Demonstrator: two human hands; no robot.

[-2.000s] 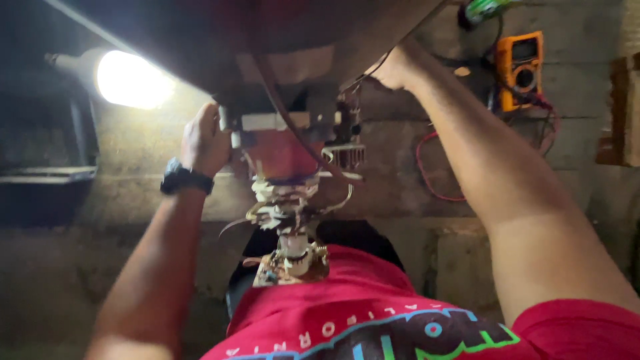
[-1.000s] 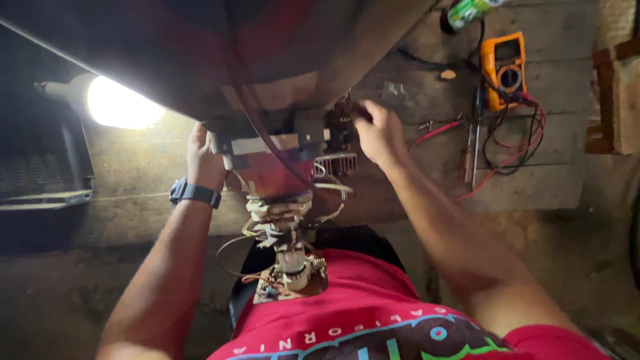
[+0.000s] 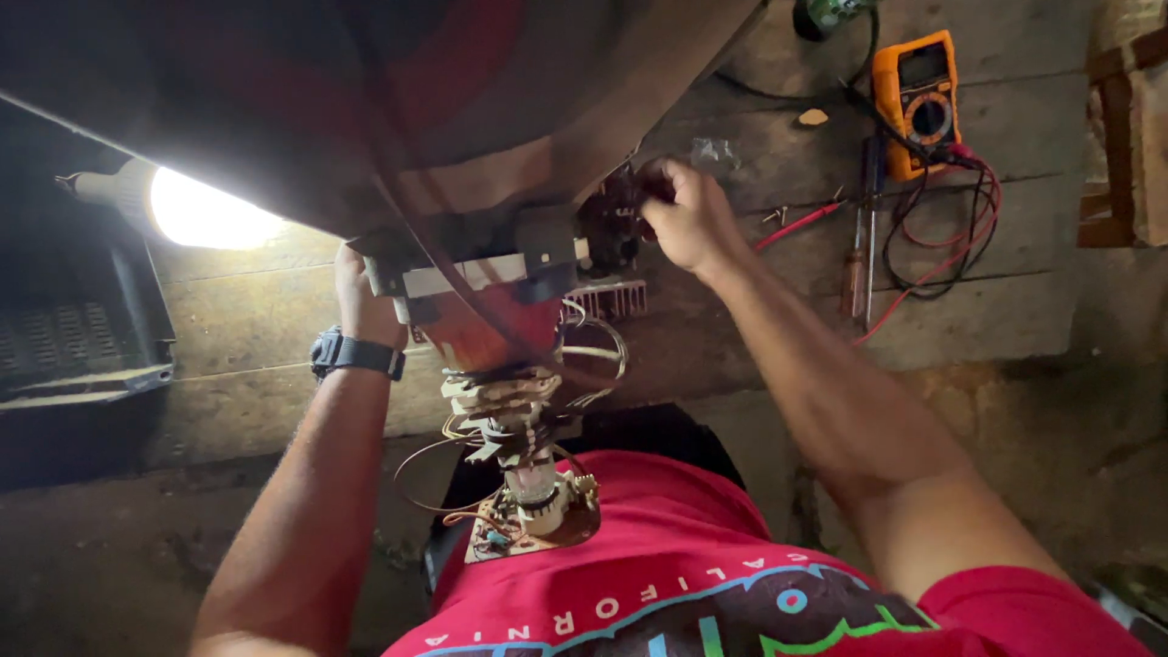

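Note:
A large cathode-ray picture tube (image 3: 301,82) fills the top of the head view, its neck towards me. A deflection yoke (image 3: 493,319) surrounds the neck, and a small neck circuit board (image 3: 534,525) sits on its end by my shirt. My left hand (image 3: 360,287) is at the left side of the yoke, its fingers mostly hidden behind the tube, so its hold cannot be told. My right hand (image 3: 680,210) has curled fingers at the dark parts of a chassis board (image 3: 610,224) right of the yoke; whether it grips one is unclear. A finned metal heatsink (image 3: 607,299) is just below.
A lit bulb (image 3: 210,210) shines at the left, above a dark vented plastic casing (image 3: 73,319). On the wooden bench at the right lie an orange multimeter (image 3: 915,105), its red probe (image 3: 798,225), two screwdrivers (image 3: 858,265), several small screws (image 3: 776,215) and a green can (image 3: 830,14).
Two seconds ago my right hand was higher, near the tube's edge; it has come down to the chassis board parts. My left hand has stayed beside the yoke.

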